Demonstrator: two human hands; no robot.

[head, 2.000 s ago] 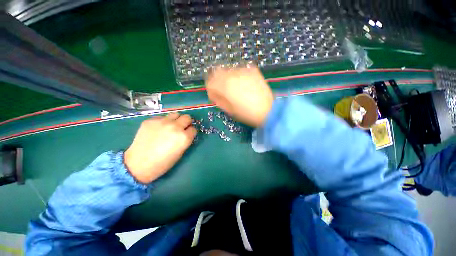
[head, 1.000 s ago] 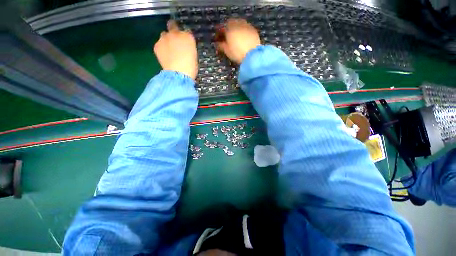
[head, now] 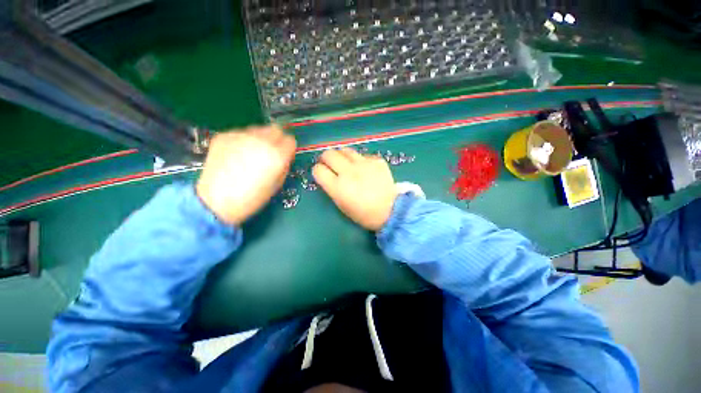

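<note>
Small silver and dark metal components (head: 290, 203) lie loose on the green mat (head: 307, 261), between and around my hands. My left hand (head: 244, 175) is blurred, just left of them near the red line. My right hand (head: 354, 186) is over the components, palm down, its fingers bent; whether either hand holds a part cannot be seen. A white pad (head: 410, 189) shows partly behind my right wrist. A large clear tray (head: 377, 57) with a grid of small parts lies beyond the red lines.
Right of my right hand are a red pile of short wires (head: 475, 170), a yellow-rimmed tub (head: 523, 152), a yellow sponge in a white tray (head: 578, 183) and a black box (head: 652, 157) with cables. A metal post (head: 92, 96) stands at upper left. Another person's blue sleeve (head: 676, 244) is far right.
Both hands have come back from the clear tray to the components on the mat. The red wire pile, earlier hidden by my right sleeve, now shows.
</note>
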